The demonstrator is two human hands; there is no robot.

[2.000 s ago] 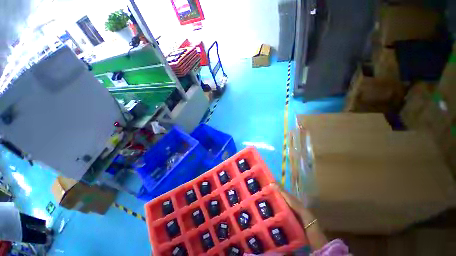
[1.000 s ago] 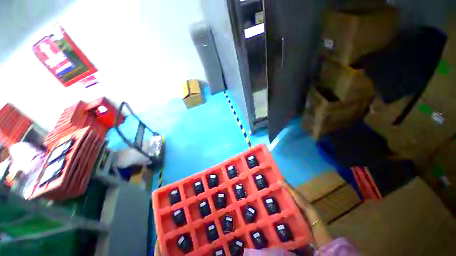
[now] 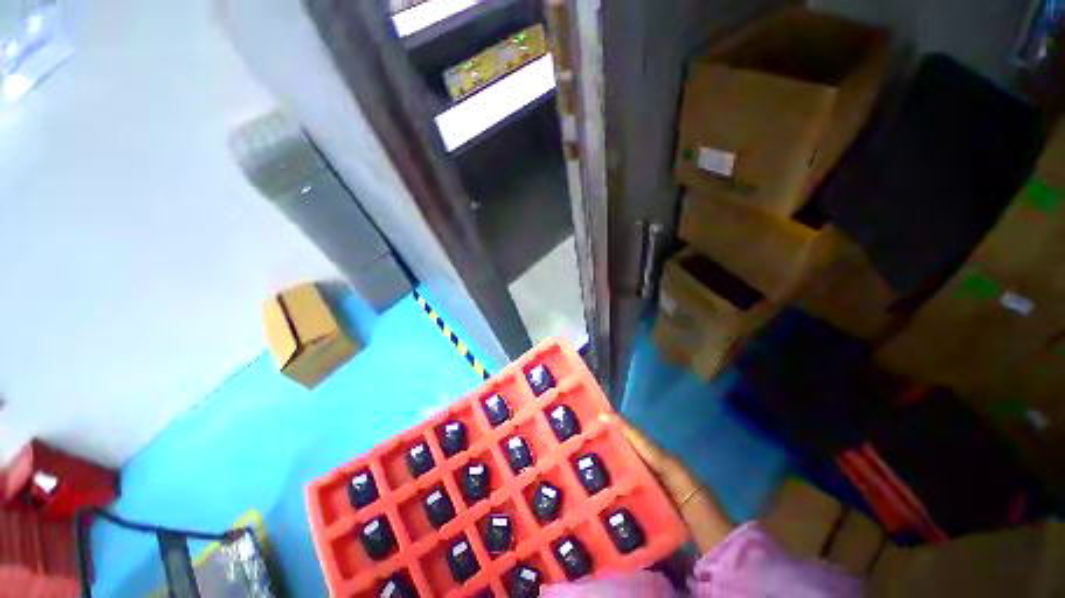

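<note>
An orange-red foam tray is held at the bottom centre, tilted, its lower edge cut off by the frame and a pink sleeve. Its square pockets hold several small black watch heads, most with a small white label. My right hand grips the tray's right edge, with a thin bracelet at the wrist. My left hand does not show.
Ahead stands the grey booth with its door open and a white shelf inside. Open brown cartons are stacked to the right. A small carton stands on the blue floor. A trolley is at lower left.
The view has swung right and come closer to the booth opening. The green workbench and blue crates have left the picture. The tray stays held in front; the left fingers are no longer visible.
</note>
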